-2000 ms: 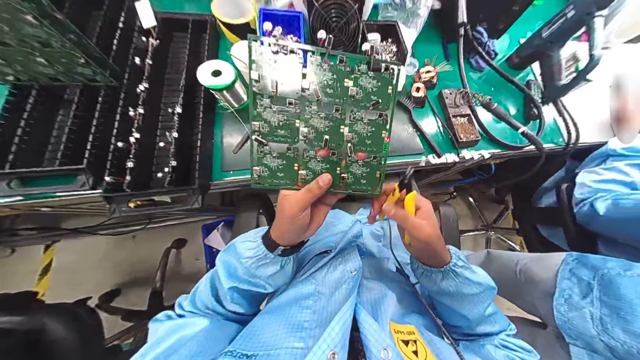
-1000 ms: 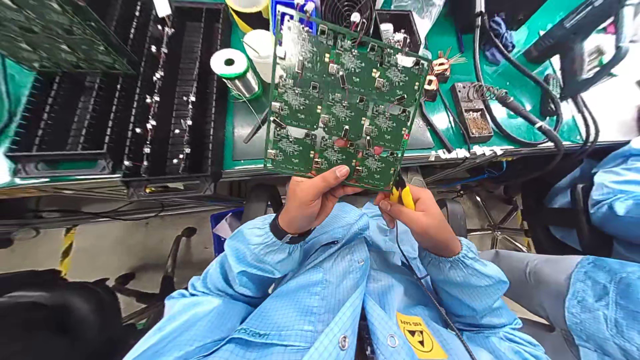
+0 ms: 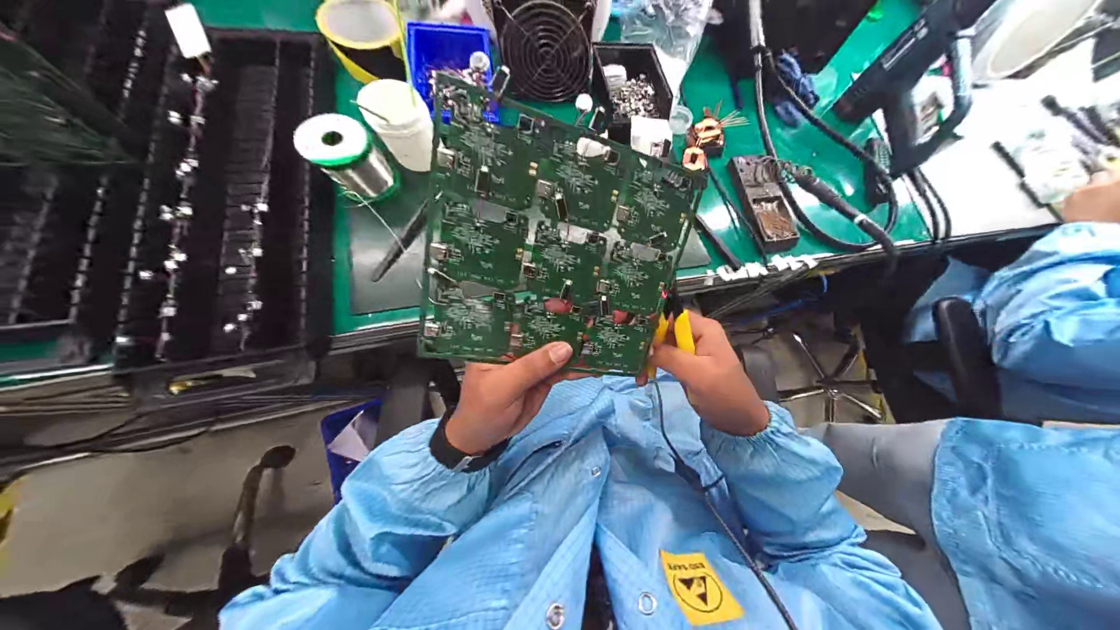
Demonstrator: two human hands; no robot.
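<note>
A green printed circuit board panel (image 3: pixel 560 236) with repeated sections and small parts is held tilted over the bench's front edge. My left hand (image 3: pixel 503 398) grips its lower edge, thumb on top and fingers beneath; a black band circles that wrist. In my right hand (image 3: pixel 700 372) are yellow-handled cutters or pliers (image 3: pixel 681 331), whose dark head lies at the panel's lower right edge. Whether the jaws touch the board I cannot tell. A solder wire spool (image 3: pixel 346 157) and a white bottle (image 3: pixel 398 127) stand left of the panel.
Black slotted racks (image 3: pixel 262 192) fill the left side. Behind the panel are a blue bin (image 3: pixel 451 52), a fan (image 3: pixel 544 44) and a black box of small parts (image 3: pixel 632 87). Copper coils (image 3: pixel 709 131) and a soldering iron stand (image 3: pixel 766 206) lie right. A co-worker's blue sleeve (image 3: pixel 1050 297) is at far right.
The panel has turned clockwise from its nearly upright position two seconds ago. My right hand stays by its lower right corner with the yellow-handled tool.
</note>
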